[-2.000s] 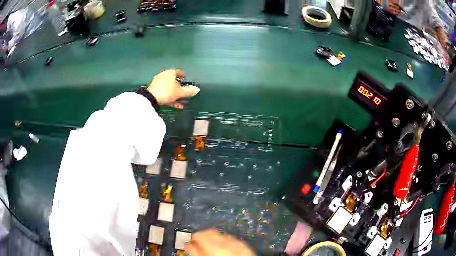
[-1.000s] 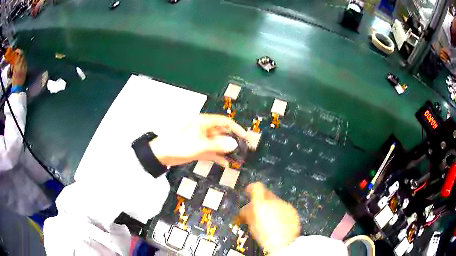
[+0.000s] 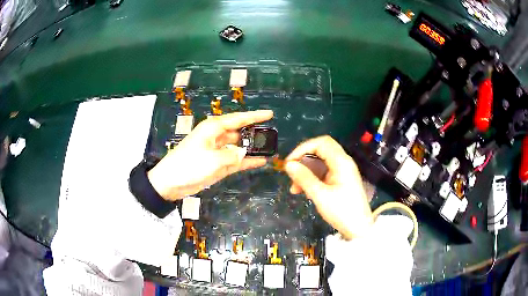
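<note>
My left hand [image 3: 211,151], with a black wristband, holds a small black device housing [image 3: 261,141], open side up, between thumb and fingers above the blister tray. My right hand [image 3: 331,179] is just right of it and pinches a display module [image 3: 313,166], its dark face showing and its orange flex cable [image 3: 278,163] pointing at the housing's lower edge. I cannot tell if the cable touches the housing. The clear blister tray [image 3: 260,199] holds several whitish display modules with orange tails, in rows at its top left and along its near edge.
A two-station fixture [image 3: 451,66] with red clamp handles [image 3: 484,105] and glowing digits stands at right. A pen-like tool [image 3: 388,110] lies on its base. A tape roll [image 3: 399,215] is beside my right sleeve. A white sheet [image 3: 104,173] lies left. Another housing [image 3: 231,33] sits beyond the tray.
The view has shifted. The left hand now presents the housing open side up, its inside visible. The right hand has risen from the tray and now holds a display module close to the housing.
</note>
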